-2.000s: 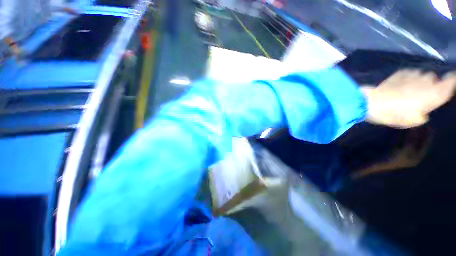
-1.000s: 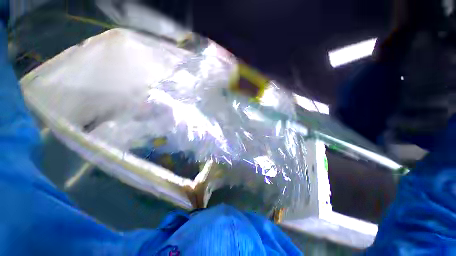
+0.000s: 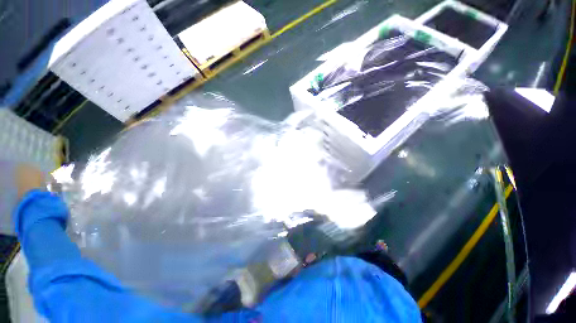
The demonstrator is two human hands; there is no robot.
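A large crumpled sheet of clear plastic film point(image 3: 164, 170) spreads across the left and middle in front of me, very shiny. My left hand point(image 3: 30, 180) is blurred near the left edge, beside the film's left end. Its fingers do not show clearly, so I cannot tell whether it grips the film. A large glossy black panel point(image 3: 537, 145) stands at the right edge, reflecting ceiling lights, cut off by the picture. My right hand is not in view.
A white foam tray point(image 3: 344, 135) with green corner pieces and dark sheets inside stands on the green floor point(image 3: 278, 82). Another tray point(image 3: 499, 35) is behind it. White stacks point(image 3: 126, 57) on pallets point(image 3: 237, 53) stand at upper left. A yellow line point(image 3: 467, 246) runs lower right.
The view has swung from the conveyor and dark panel to the floor trays. The left hand has gone from the panel to the far left. The film is spread wider, and the black panel is at the right edge.
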